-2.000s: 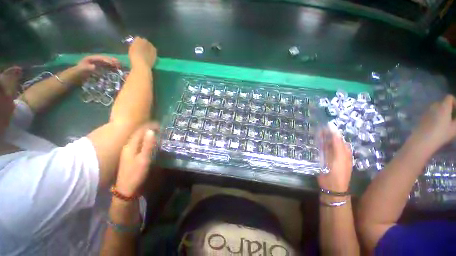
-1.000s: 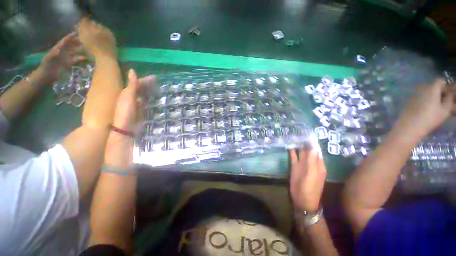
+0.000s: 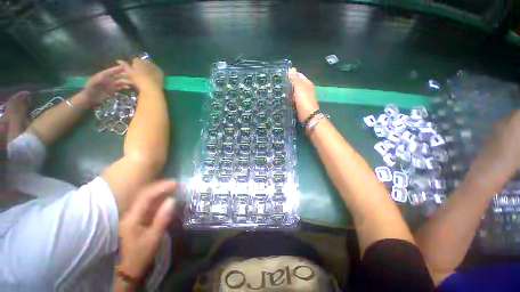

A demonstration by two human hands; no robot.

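A long clear blister tray (image 3: pixel 245 142) with rows of pockets stands lengthwise in front of me, its far end over the green strip and its near end at the bench edge. Small dark and silvery units show in its pockets; the near part is bright with glare. My right hand (image 3: pixel 304 94) grips the tray's right edge near the far corner, its fingers partly hidden. My left hand (image 3: pixel 147 219) is blurred, just left of the tray's near left corner, with fingers apart and nothing seen in it.
White square casings (image 3: pixel 407 137) lie in a pile at the right. A neighbour's arm (image 3: pixel 479 188) and clear trays (image 3: pixel 484 102) are beyond. Another neighbour's arms (image 3: pixel 145 114) reach in at the left over clear square pieces (image 3: pixel 116 111). Stray parts (image 3: pixel 332 59) lie on the dark belt.
The tray has turned from crosswise to lengthwise. My right hand has moved from its near right corner to the far right corner. My left hand has come off the tray's left side, towards me.
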